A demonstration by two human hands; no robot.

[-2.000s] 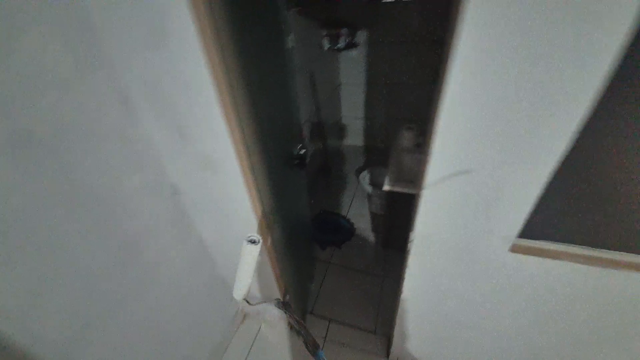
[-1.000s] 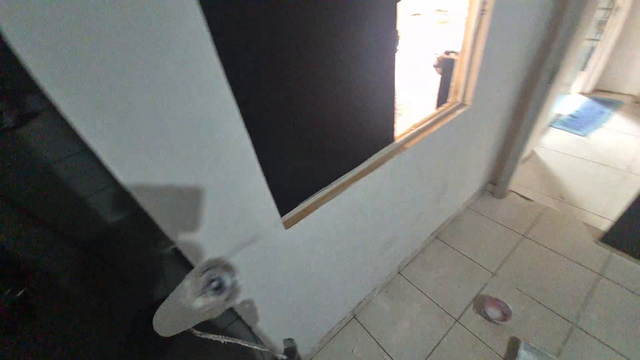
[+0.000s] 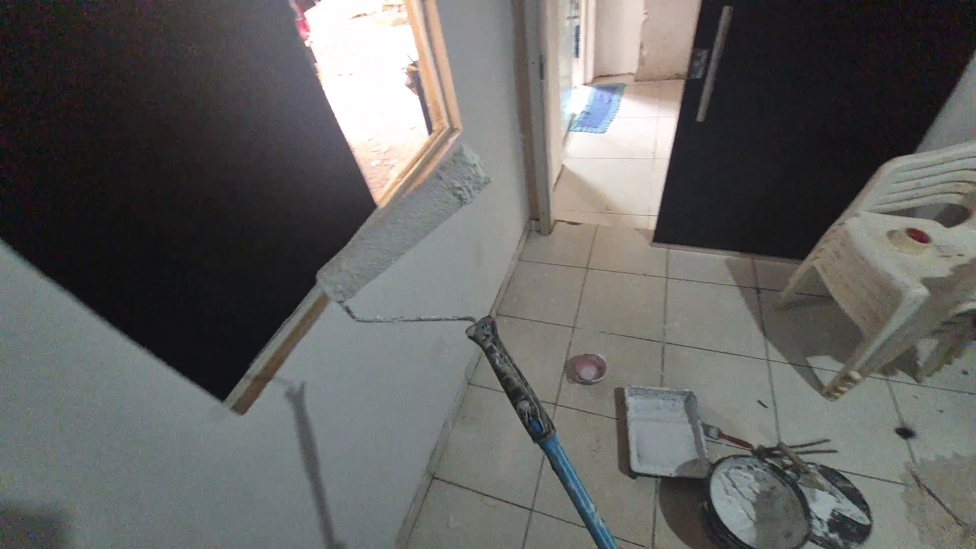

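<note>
A paint roller (image 3: 404, 221) with a white, paint-covered sleeve is raised in the middle of the view, in front of the white wall and the wooden window frame. Its wire arm runs to a dark, paint-smeared grip fixed on a blue extension pole (image 3: 572, 484), which leaves the view at the bottom. Neither my left hand nor my right hand shows. On the tiled floor stand a paint tray (image 3: 663, 431) with white paint in it and a round bucket (image 3: 755, 503) of white paint. A paintbrush (image 3: 728, 436) lies between them.
A small pink bowl (image 3: 589, 368) sits on the floor near the wall. A stained white plastic chair (image 3: 884, 252) stands at the right, before a dark door (image 3: 808, 130) with a long handle. Beyond the open doorway lies a blue mat (image 3: 600, 108). A lid (image 3: 839, 511) lies beside the bucket.
The view has swung far to the right, from a dark doorway to the window and floor. The roller, low in the view earlier, is now higher, with more of its pole showing.
</note>
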